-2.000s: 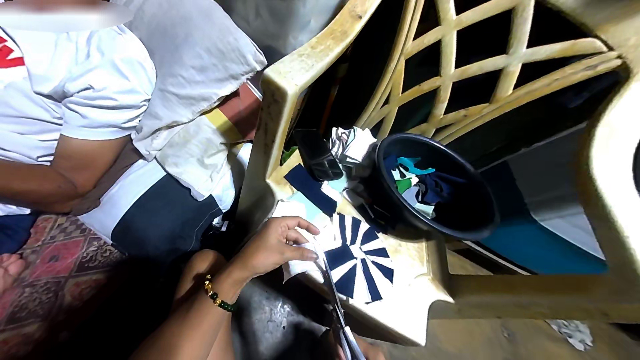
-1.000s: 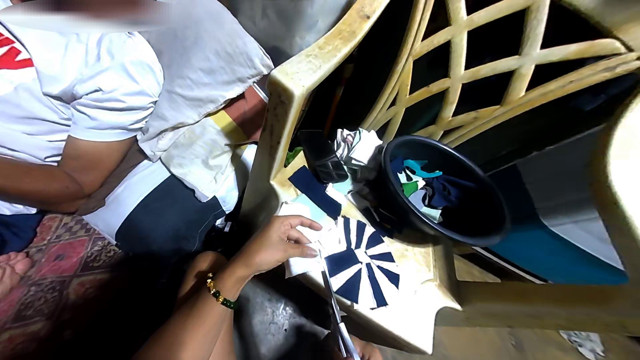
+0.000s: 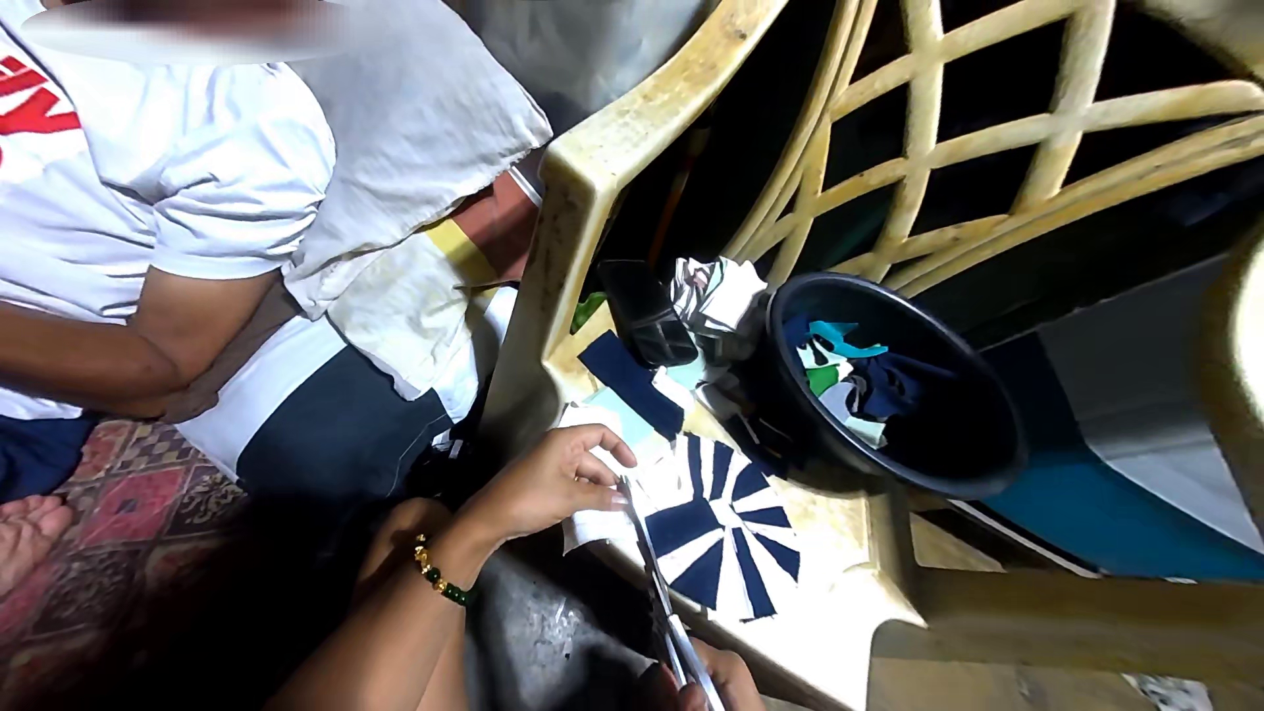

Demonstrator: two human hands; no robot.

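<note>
My left hand (image 3: 568, 474), with a beaded bracelet on its wrist, pinches a small piece of white fabric (image 3: 637, 486) between thumb and fingers. At the bottom edge, my right hand (image 3: 726, 676) is shut on metal scissors (image 3: 660, 592), whose blades reach up to the left fingertips. Just right of the blades, navy and white fabric pieces (image 3: 726, 523) lie in a round, fan-like pattern on the chair's seat. A navy fabric strip (image 3: 632, 385) and white fabric (image 3: 592, 528) lie beside my left hand. Whether the blades touch the cloth is unclear.
A black plastic basin (image 3: 928, 459) with fabric scraps stands on the cream plastic chair (image 3: 583, 163). Beside it are a black container (image 3: 647, 311) and folded striped cloth (image 3: 716, 291). At left sits a person in a white shirt (image 3: 237, 178), near a pillow (image 3: 425, 109) and a patterned mat (image 3: 148, 494).
</note>
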